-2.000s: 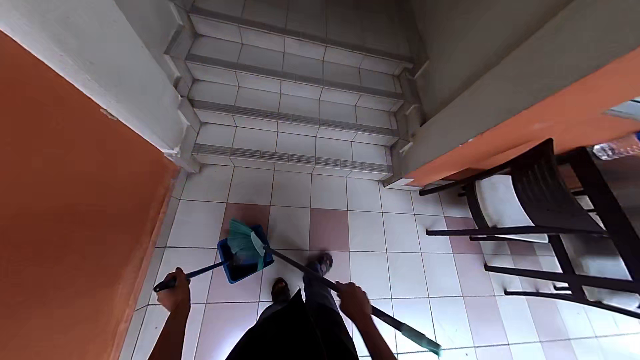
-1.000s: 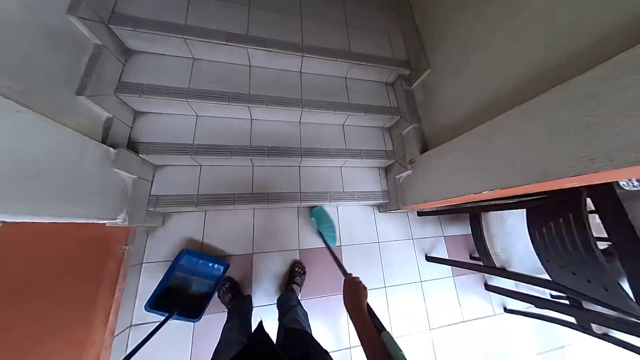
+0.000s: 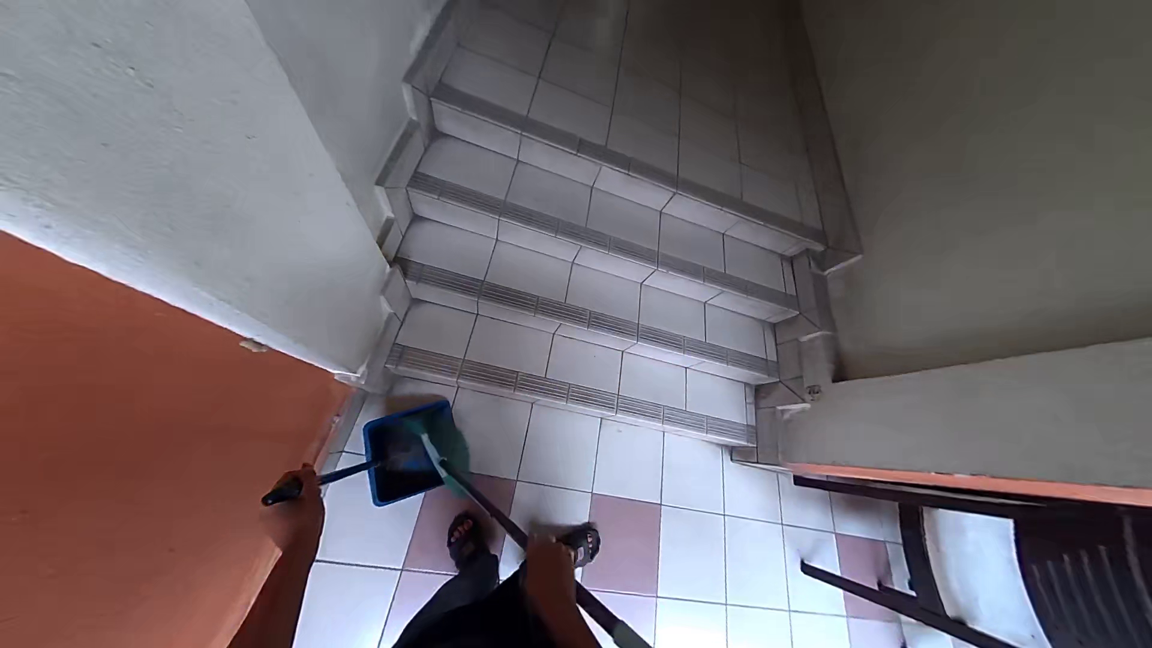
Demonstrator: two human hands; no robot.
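A blue dustpan (image 3: 385, 486) with a long handle rests on the tiled floor near the foot of the steps, at lower left. My left hand (image 3: 301, 490) grips the end of its handle, beside the orange wall. The green head of a broom (image 3: 454, 450) lies at the dustpan's right side, partly over it and blurred. From there the dark broom stick slants down to the right, and my right hand (image 3: 547, 562) is closed around it, blurred. Whether any dirt lies in the pan cannot be told.
Tiled steps (image 3: 585, 360) with ribbed edges rise ahead between two walls. An orange and white wall (image 3: 162, 432) stands close on the left. At lower right is a dark slatted chair (image 3: 1080, 576), with dark bars reaching over the floor. My sandalled feet stand below the broom.
The broom head has moved left, from the floor by the bottom step to the dustpan. My left hand, out of view one second ago, shows again on the dustpan handle. The view has turned.
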